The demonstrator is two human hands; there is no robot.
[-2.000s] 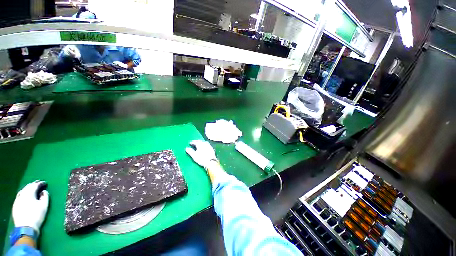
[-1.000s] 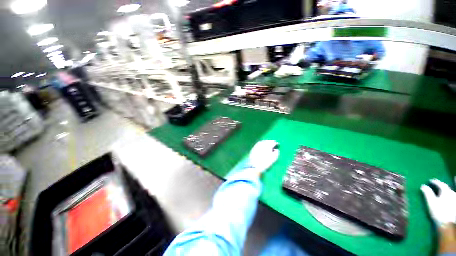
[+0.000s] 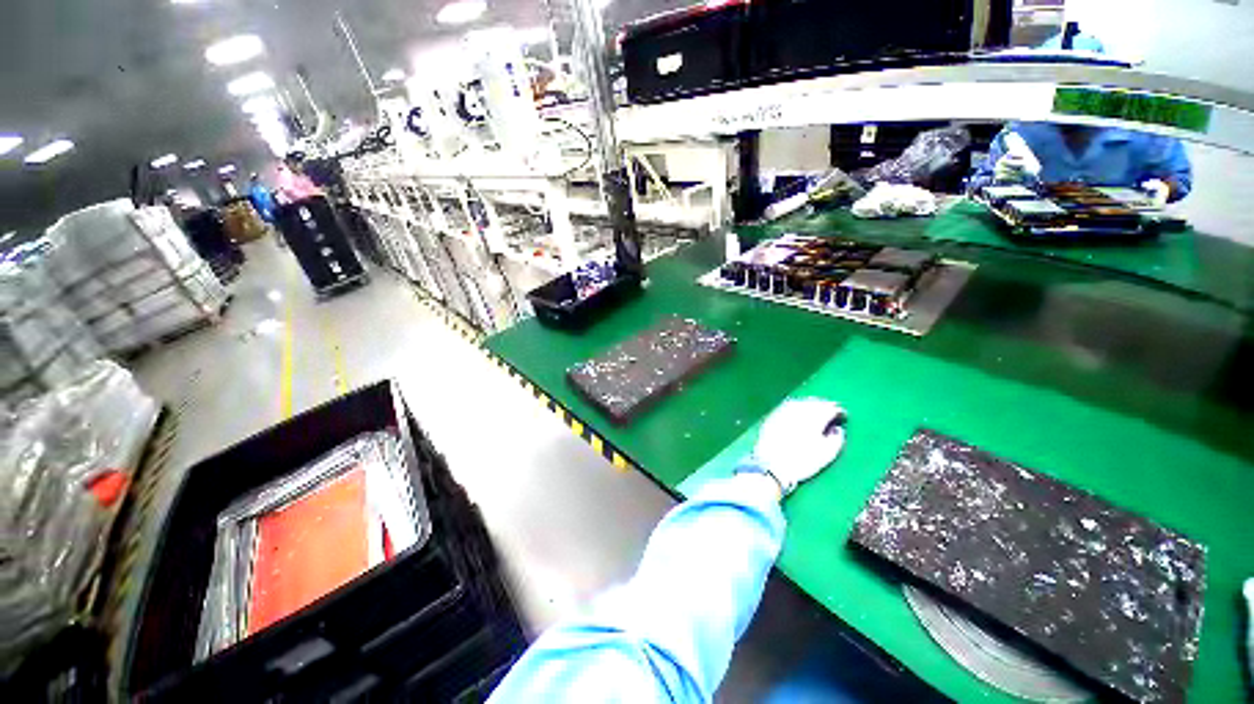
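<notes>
A black-brown foam block with white specks (image 3: 1031,557) lies on the brighter green mat (image 3: 908,392). A pale round disc (image 3: 983,646) shows under its near edge. My left hand (image 3: 800,440), in a white glove, rests on the mat left of the block, fingers loosely curled, with nothing seen in it. My right hand (image 3: 1249,626) is almost wholly cut off by the right edge; only a white sliver shows.
A second foam block (image 3: 651,369), a small black parts box (image 3: 585,292) and a board assembly on a flat frame (image 3: 842,275) are on the bench. A black tote (image 3: 461,605) with silver frames and a red-orange sheet (image 3: 314,547) stands left. A person works opposite.
The view has swung left, bringing in the aisle and the tote. The right hand has slid to the picture's right edge. The foam block stays on the mat, with the left hand beside it.
</notes>
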